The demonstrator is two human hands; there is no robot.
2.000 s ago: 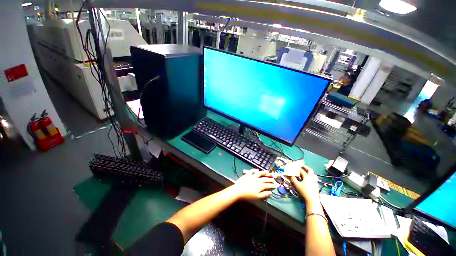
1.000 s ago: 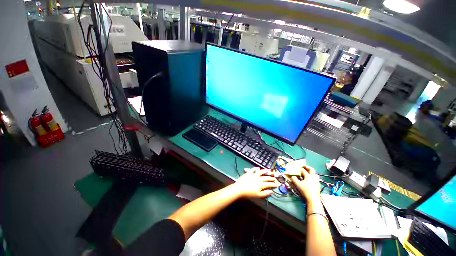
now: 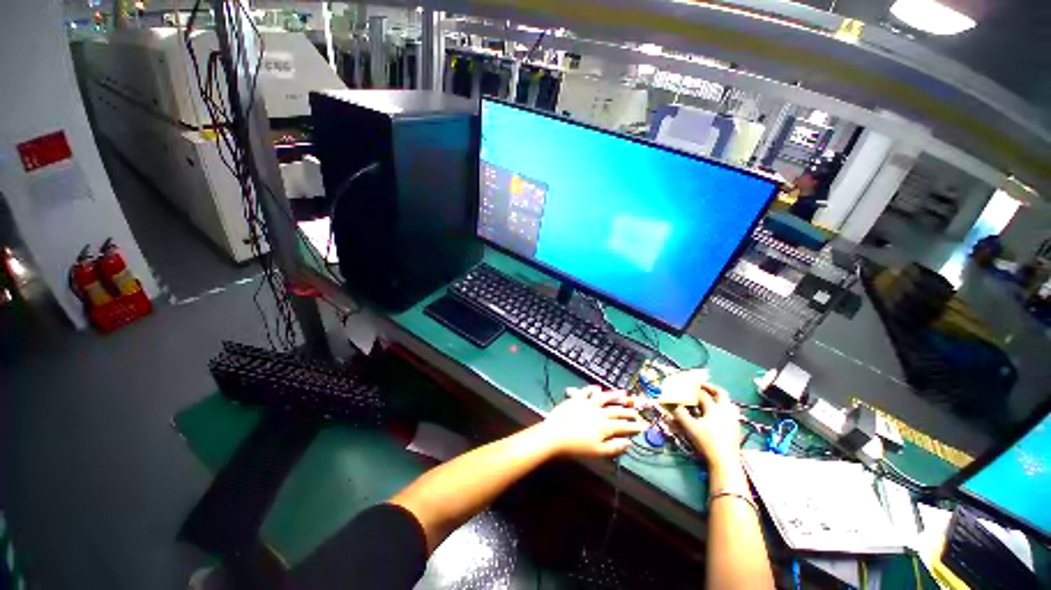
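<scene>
A small cluttered item with wires [image 3: 655, 413], perhaps a controller board, lies on the green-topped shelf at the right end of the keyboard. My left hand [image 3: 594, 423] rests at its left side, fingers spread towards it; its fingertips are too small to tell what they touch. My right hand [image 3: 708, 422] is at its right side, with fingers bent on a pale piece [image 3: 682, 388]. The monitor [image 3: 622, 213] shows a blue desktop with a dark menu panel at its left. The black computer keyboard [image 3: 551, 326] lies below it.
A black PC tower [image 3: 398, 202] stands left of the monitor. Stacked circuit boards [image 3: 294, 382] and a dark ribbed strip [image 3: 246, 484] lie on the lower green bench [image 3: 346, 490]. Papers [image 3: 828, 502], blue cable [image 3: 781, 436] and adapters [image 3: 786, 383] lie right. A second monitor [image 3: 1020, 467] stands far right.
A dark menu panel has appeared at the left of the monitor screen. The view has shifted slightly. Both hands stay nearly in place at the small wired item.
</scene>
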